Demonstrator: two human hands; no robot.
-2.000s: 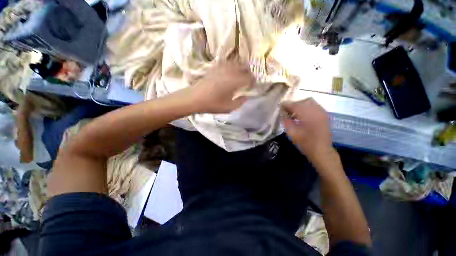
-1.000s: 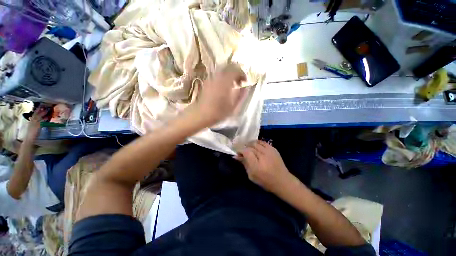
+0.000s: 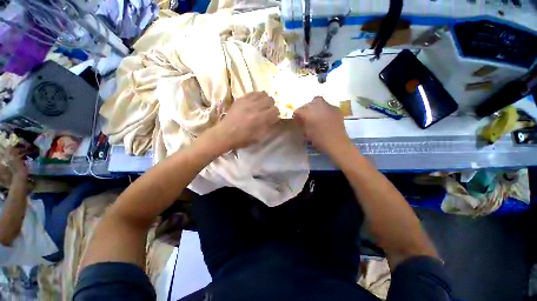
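A large cream garment lies heaped on the table left of the needle, and its lower part hangs over the table's front edge onto my lap. My left hand grips the cloth edge with bent fingers. My right hand pinches the same edge a little to the right. A short stretch of edge runs between the two hands, below the bright lamp. The presser foot area is just beyond my hands; glare hides the needle detail.
A black phone and small snips lie right of the needle. The machine's dark control panel is at upper right. A yellow item is at the right. A grey box stands at the left, near another person's arm.
My right hand has moved up from the lap to the table edge with the cloth. My left hand is closer to it. The cloth between them is raised to the needle area.
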